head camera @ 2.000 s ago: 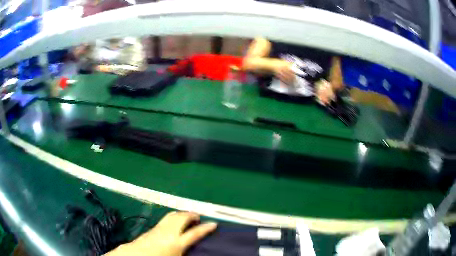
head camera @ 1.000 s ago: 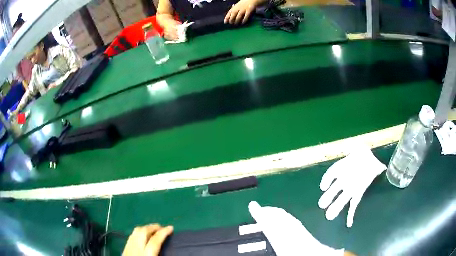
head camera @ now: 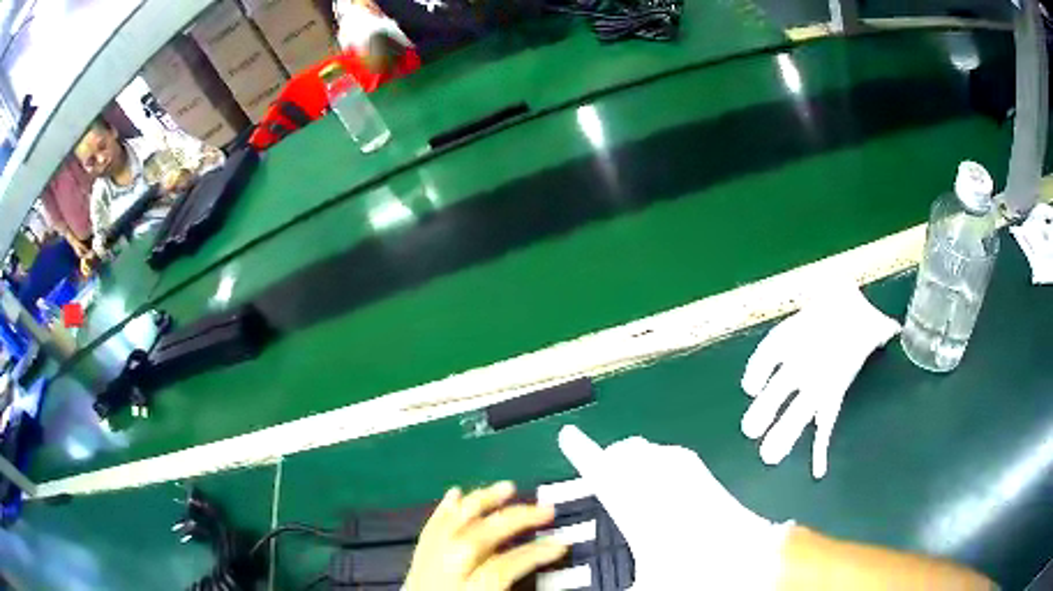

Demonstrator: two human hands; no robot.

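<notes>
Black power strips (head camera: pixel 381 552) lie side by side at the bottom edge, plain face up, with pale labels (head camera: pixel 572 533) near their right end. My bare left hand (head camera: pixel 479 543) lies over the strips, its spread fingers at the labels. My right hand (head camera: pixel 681 514), in a white glove, is on the strips' right end, one finger extended up and left; its other fingers are hidden. A thin cord (head camera: pixel 289 531) leads left from the strips to coiled black cables with a plug (head camera: pixel 196 525).
A short black bar (head camera: pixel 540 404) sits by the cream edge rail (head camera: pixel 346 433). A white glove (head camera: pixel 814 369) lies flat beside a clear bottle (head camera: pixel 953 271) near the right post. Another strip (head camera: pixel 208 346) is on the green belt. Another bottle (head camera: pixel 358 112) and a person (head camera: pixel 121 173) are opposite.
My left hand has moved right along the strips from their left part to the labels. My right hand stays at their right end. The view has tilted and shifted slightly.
</notes>
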